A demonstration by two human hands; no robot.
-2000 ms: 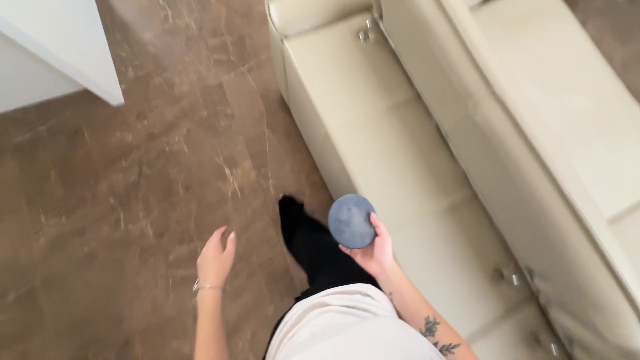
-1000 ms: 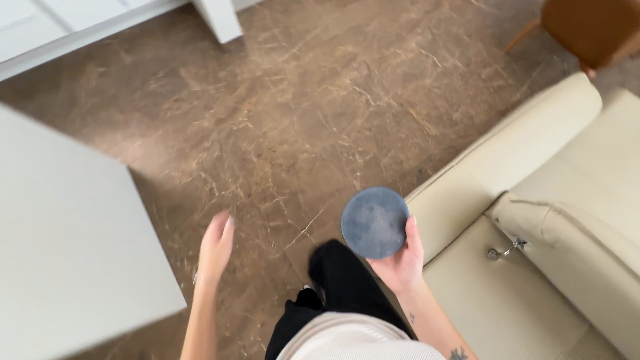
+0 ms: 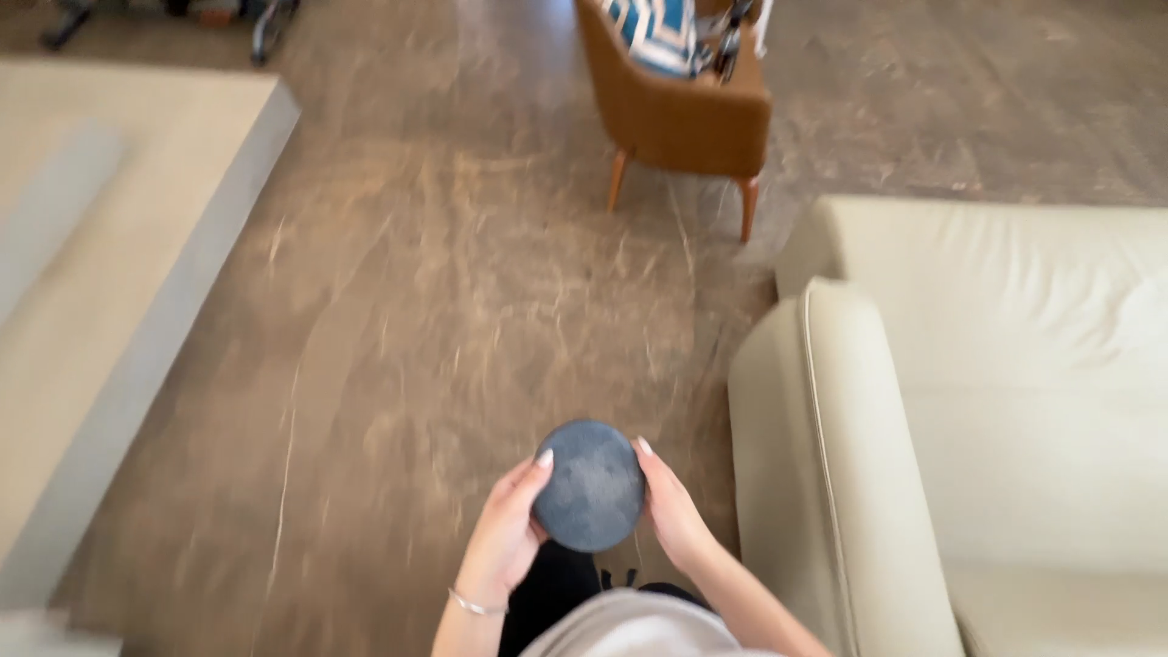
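A round, flat blue-grey disc [image 3: 590,486] with a mottled face is held in front of my body at the lower middle of the head view. My left hand [image 3: 513,522], with a bracelet on its wrist, grips the left edge, its thumb on the upper face. On the opposite side my right hand [image 3: 671,504] holds the right edge, fingers mostly hidden behind or beside the rim. What the disc is made of, I cannot tell.
A cream leather sofa [image 3: 849,438] stands close on the right. Ahead is a brown armchair [image 3: 680,119] with a patterned cushion [image 3: 659,35]. A low, pale platform-like piece with a grey edge [image 3: 173,319] lies left. Brown marble-look floor [image 3: 411,301] runs between them.
My left hand, apart from the disc in both earlier frames, now grips its left edge. My right hand still holds it. The view has turned, bringing the armchair into sight.
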